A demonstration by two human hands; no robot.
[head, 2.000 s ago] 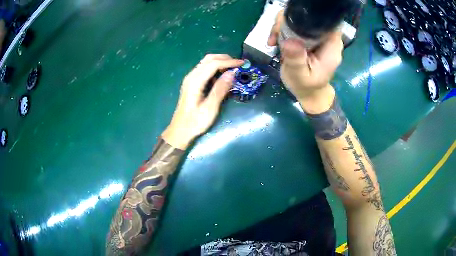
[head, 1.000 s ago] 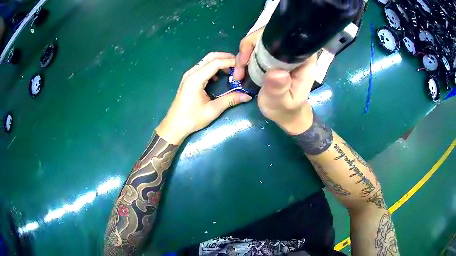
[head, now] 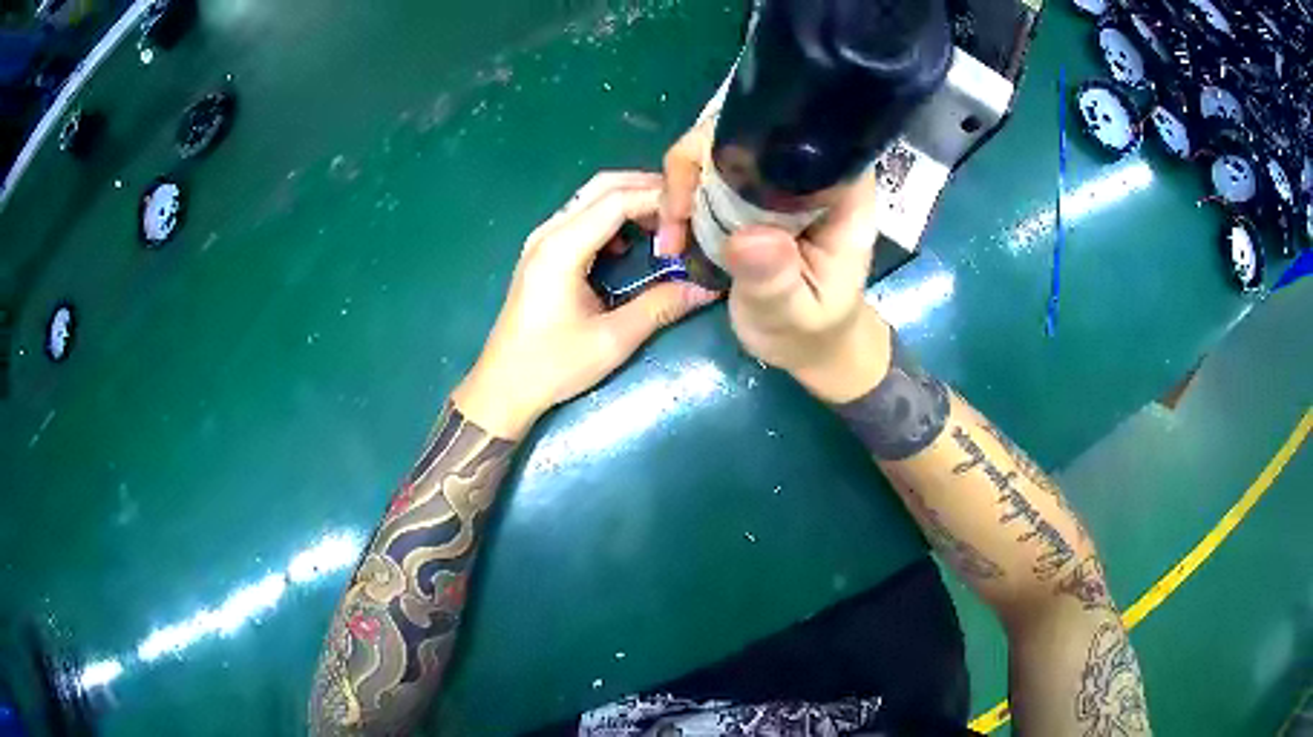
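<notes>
My right hand (head: pixel 796 274) is closed around the pale grip of the electric screwdriver (head: pixel 835 101), a thick black cylinder pointing down at the work. My left hand (head: pixel 583 295) holds the round unit (head: pixel 628 274) on the green bench, thumb on the near side and fingers on the far side. Only a dark part and a small blue edge of the unit show between the fingers. The screwdriver's tip and most of the unit are hidden by my hands and the tool.
A white box (head: pixel 922 187) with a metal plate stands right behind the screwdriver. Many black units with white faces are heaped at the upper right (head: pixel 1234 177). Several single units lie at the left (head: pixel 163 212). A thin blue line (head: pixel 1058 216) runs on the bench near the heap.
The right hand brought the screwdriver from the box left and down over the unit, covering it. The left hand stays on the unit. The units at the left have shifted rightward in view.
</notes>
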